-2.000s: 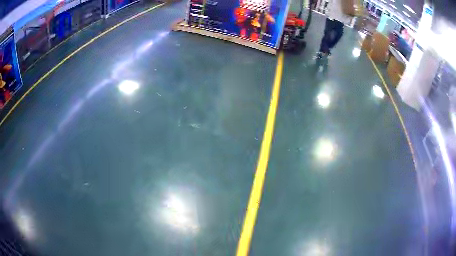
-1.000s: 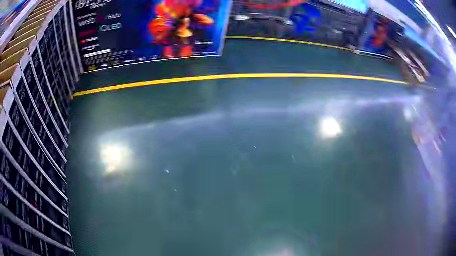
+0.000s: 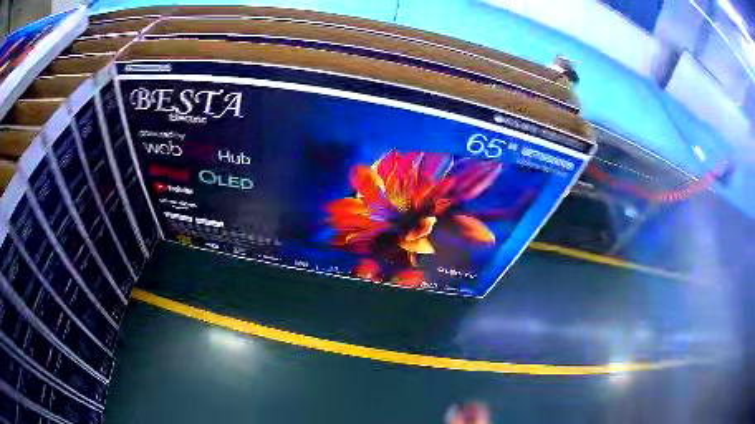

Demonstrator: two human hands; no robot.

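A large TV carton (image 3: 348, 182) stands upright in front of me, its dark navy front showing "BESTA", "65" and an orange-red flower picture. More cartons stand behind it, their brown cardboard tops (image 3: 348, 54) in rows. A small, blurred, skin-coloured shape at the bottom edge looks like the fingertips of my right hand (image 3: 468, 413). It is cut off and apart from the carton; whether it holds anything cannot be told. My left hand is out of the picture.
A row of dark narrow carton side panels (image 3: 62, 240) with white edges runs down the left. A yellow line (image 3: 331, 344) crosses the glossy green floor (image 3: 273, 385). A red curved thing (image 3: 675, 195) shows at the right behind the carton. Bright blue surfaces lie behind.
My view has swung to the cartons. The flower-printed carton, at the upper left before, now fills the middle. The blurred hand-like shape has appeared at the bottom edge.
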